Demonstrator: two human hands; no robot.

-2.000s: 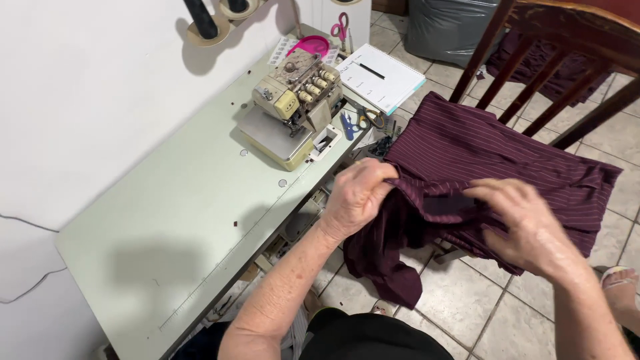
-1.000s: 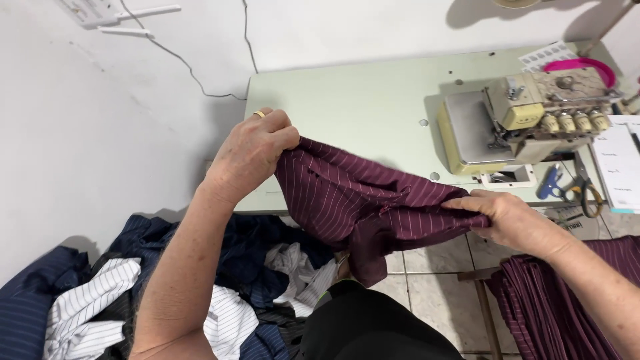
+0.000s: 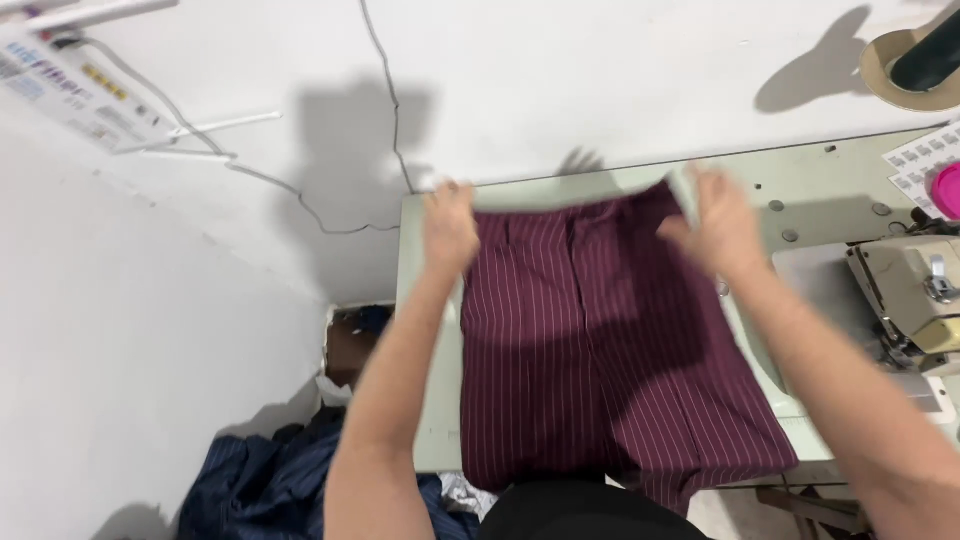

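Maroon pinstriped trousers [image 3: 585,337] lie spread on the pale green sewing table [image 3: 431,420], waistband toward the wall and legs hanging over the near edge. My left hand [image 3: 450,229] is at the left end of the waistband, its fingers blurred and seemingly closed on the cloth. Near the right end of the waistband, my right hand [image 3: 712,217] is raised with thumb and fingers apart, holding nothing. A serger sewing machine [image 3: 907,300] stands on the table to the right of the trousers, partly cut off by the frame.
Dark blue garments [image 3: 262,480] are heaped at the lower left, below the table. A thin cable [image 3: 394,97] runs down the white wall. A thread cone stand [image 3: 919,71] is at the upper right, above a pink dish [image 3: 949,191] and a printed sheet [image 3: 926,161].
The maroon cloth, bunched between both hands a second ago, is now laid out flat on the table. My right hand has come off it. The view has swung left since the earliest frame.
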